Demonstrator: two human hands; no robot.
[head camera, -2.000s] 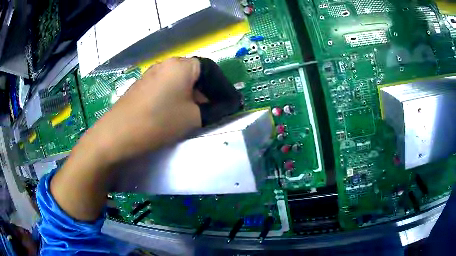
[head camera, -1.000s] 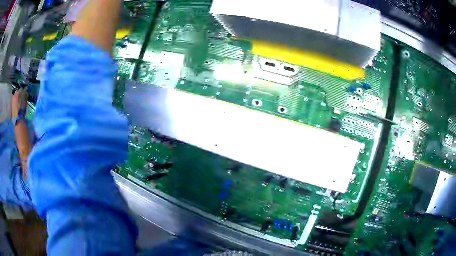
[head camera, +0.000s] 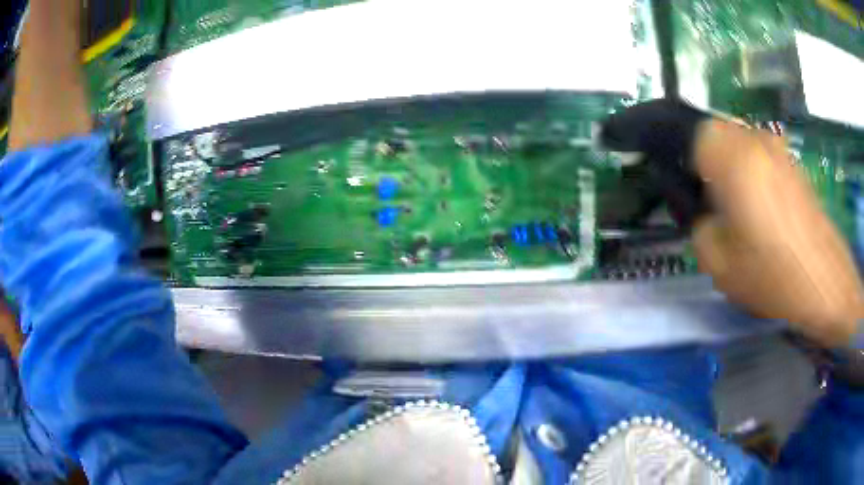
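Observation:
A large green circuit board (head camera: 313, 204) lies flat in front of me, with small blue parts and a row of blue parts near its front right. A long silver-white heat sink (head camera: 398, 62) runs across it. My right hand (head camera: 748, 199), with black covers on the fingertips, is at the board's right edge; it is blurred, and I cannot tell whether the fingers hold anything. My left arm reaches up at the far left; of my left hand only the wrist part (head camera: 52, 76) shows, and the fingers are cut off by the top edge.
A wide silver conveyor rail (head camera: 426, 322) runs between me and the board. More green board with a white block (head camera: 834, 76) lies at the right. A dark part with a yellow edge (head camera: 109, 38) is at the upper left. Part of another person's blue sleeve shows at the lower left.
The view has swung down towards the board's front edge and my smock. My right hand has come into view at the right. My left arm has shifted to the far left.

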